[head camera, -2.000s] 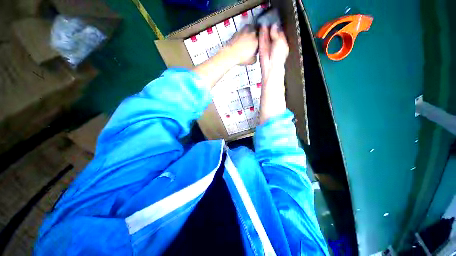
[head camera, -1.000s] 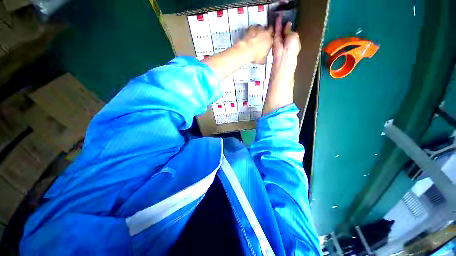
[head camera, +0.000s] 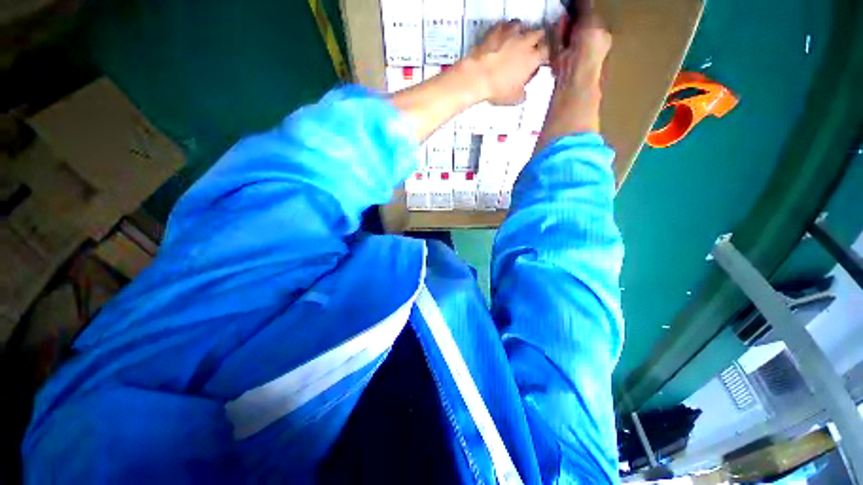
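Note:
Small white retail boxes with red marks (head camera: 445, 156) stand in rows inside an open brown carton (head camera: 653, 57) at the top middle. My left hand (head camera: 511, 62) is over the boxes, fingers bent, near the carton's upper right part. My right hand (head camera: 582, 57) is beside it with its fingers around a small dark item (head camera: 568, 24), which is blurred and partly hidden by the fingers. What my left fingertips touch is unclear.
An orange tape dispenser (head camera: 691, 109) lies on the green bench (head camera: 748, 170) right of the carton. Brown cardboard (head camera: 104, 142) lies at the left. A grey metal bar (head camera: 776, 313) and a dark object (head camera: 662, 436) are at the lower right. Yellow tape (head camera: 328, 38) runs along the green floor.
The view has shifted, so the carton sits higher and further right in the picture. Both hands stay together over the carton's upper right part.

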